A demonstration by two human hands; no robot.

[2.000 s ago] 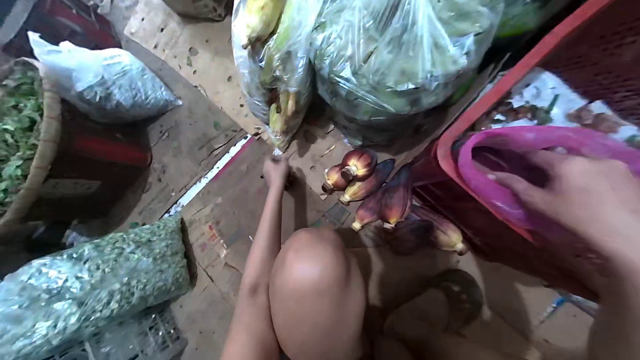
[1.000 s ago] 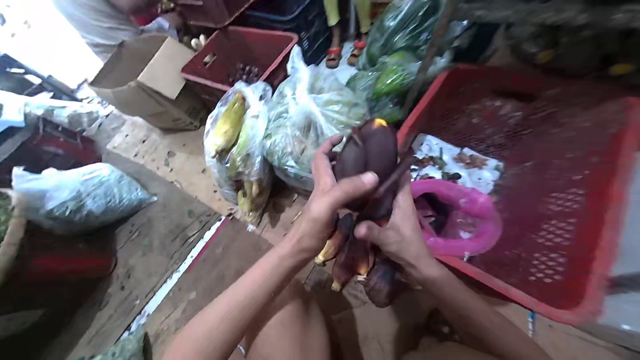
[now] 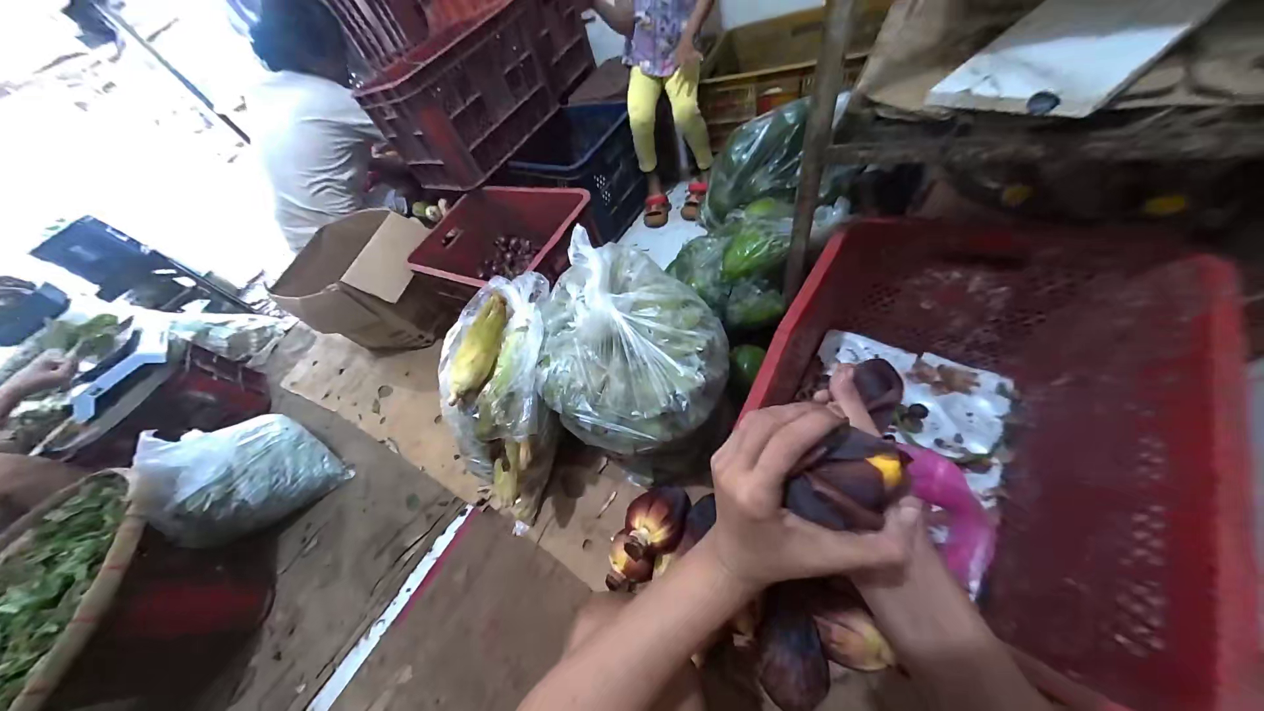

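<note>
Dark purple banana blossoms (image 3: 839, 484), one with a yellow patch at its end, are gripped between my hands at the near left side of a large red plastic crate (image 3: 1096, 474). My left hand (image 3: 775, 484) wraps over them from the left. From below and the right, my right hand (image 3: 884, 553) supports them, its fingers partly hidden. Another dark blossom (image 3: 877, 383) shows just beyond my fingers. More banana blossoms (image 3: 657, 518) lie on the cardboard-covered floor below my hands. Behind my right hand, a pink plastic bag (image 3: 953, 513) hangs at the crate's inner side.
Clear bags of green vegetables (image 3: 632, 346) and corn-like ears (image 3: 479, 351) stand ahead. Beyond are a cardboard box (image 3: 346, 276), stacked red crates (image 3: 474, 99), a seated person (image 3: 311, 138) and a standing person (image 3: 671, 99). A leaf-filled basket (image 3: 109, 592) is at left.
Two seconds ago my left hand was low near the floor and my right was at the pink bag; now both hold blossoms. Since one second ago they have moved toward the crate. The view has swung up.
</note>
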